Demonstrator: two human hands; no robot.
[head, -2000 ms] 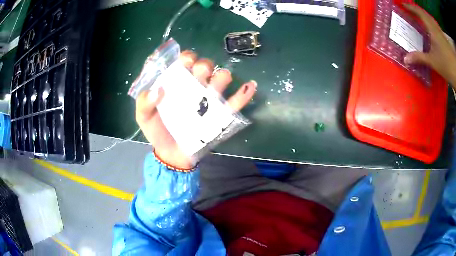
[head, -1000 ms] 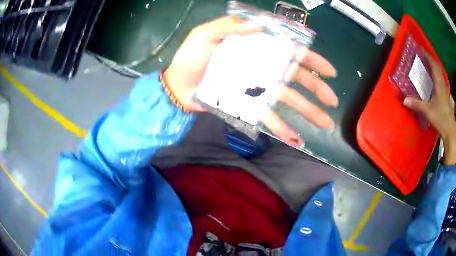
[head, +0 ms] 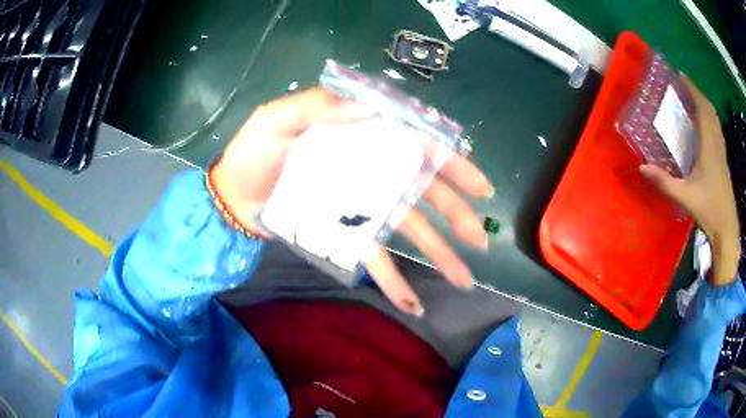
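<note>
A clear zip-lock bag (head: 339,192) with a white card and a dark smudge lies across my left palm, its reddish seal line at the upper right. My left hand (head: 270,155) is palm up under the bag, fingers spread, the thumb over its upper part. My right hand (head: 703,175) holds a pinkish bubble-wrap bag (head: 652,114) with a white label over the red plastic tray (head: 609,237). The part of my right hand behind the bag is hidden.
A metal-framed part (head: 420,52) lies on the green bench behind the zip-lock bag. A black blister tray (head: 61,73) is at the far left. A syringe-like tube (head: 536,37) and speckled white paper (head: 455,18) lie at the back. A thin hose (head: 237,90) curves over the bench.
The zip-lock bag and my left hand first moved right and turned flatter, then moved a little left and down. My left fingers are spread wider. My right hand still holds the bubble-wrap bag.
</note>
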